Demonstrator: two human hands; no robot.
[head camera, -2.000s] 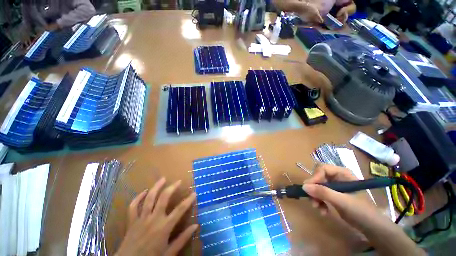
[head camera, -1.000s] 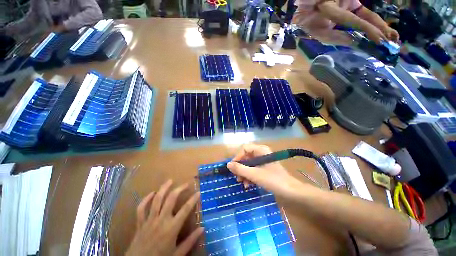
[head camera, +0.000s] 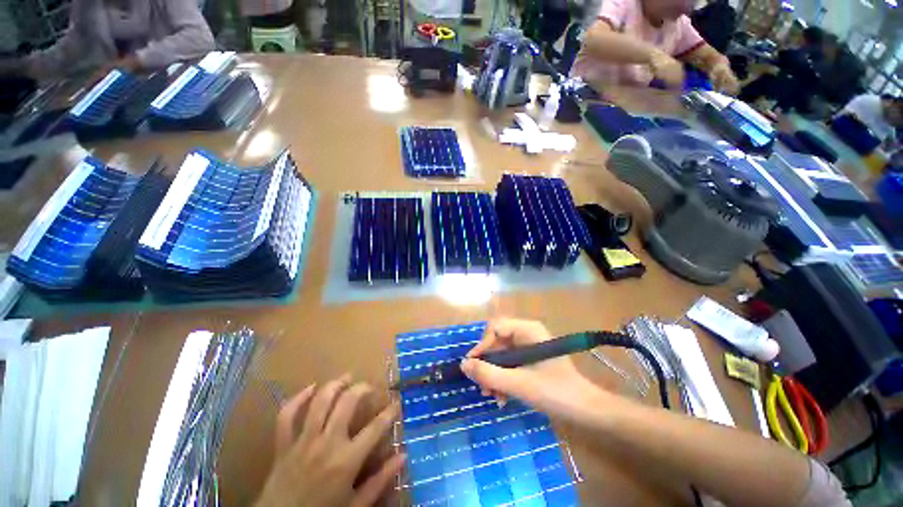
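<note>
A blue solar cell sheet (head camera: 485, 451) with pale lines lies on the brown table in front of me, its near end cut off by the frame. My right hand (head camera: 530, 371) holds a soldering iron (head camera: 535, 351) like a pen over the upper part of the sheet; its tip points left, near the left edge. My left hand (head camera: 332, 446) is palm down with spread fingers, its fingertips at the sheet's left edge; it grips nothing that I can see.
Stacked cells (head camera: 388, 238) stand on a pale mat beyond the sheet. Curved cell strings (head camera: 213, 223) are at left. Metal ribbons (head camera: 213, 416) lie near left, others (head camera: 661, 347) at right. A grey machine (head camera: 698, 213), white tube (head camera: 731, 329) and pliers (head camera: 795, 414) are at right. People sit across.
The iron has moved left from the sheet's right half, and in the last second its tip has come a little nearer to me along the left edge. My left hand has stayed beside the sheet.
</note>
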